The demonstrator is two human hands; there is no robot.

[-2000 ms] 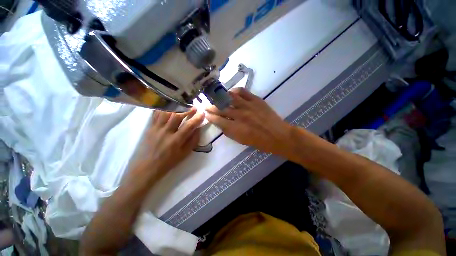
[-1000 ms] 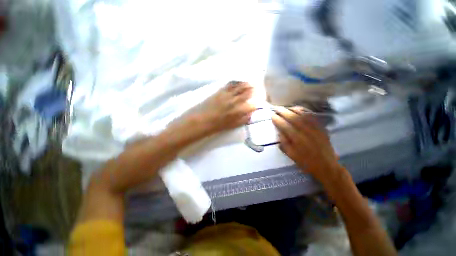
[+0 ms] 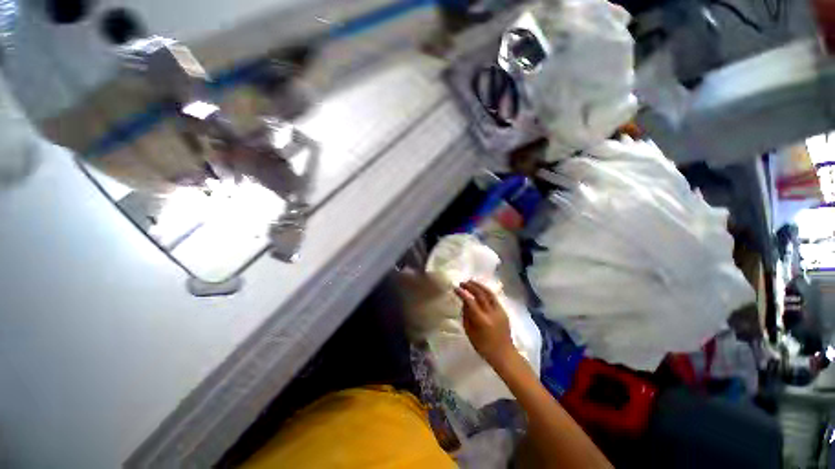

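Note:
My right hand (image 3: pixel 485 321) is at the white cloth bundle (image 3: pixel 471 362) beside the table's front edge, at lower centre. Its fingertips lie over the bundle's upper part; whether they grip a piece cannot be told. My left hand is not recognisable in view; a brownish blur left of the bundle is unclear. The sewing machine (image 3: pixel 247 82) is at upper left, blurred, with bright light around the needle area. No hand is at the needle.
The white table (image 3: pixel 101 339) has a grey front edge. Black-handled scissors (image 3: pixel 497 94) lie in a grey tray beyond the bed's right end. A large layered white pile (image 3: pixel 641 256) is at right, another white heap (image 3: pixel 586 73) above it. A red object (image 3: pixel 609 394) is at lower right.
The view has swung right. My right hand has left the needle area for the white bundle. My left hand is no longer seen on the table, and the white cloth there is out of view.

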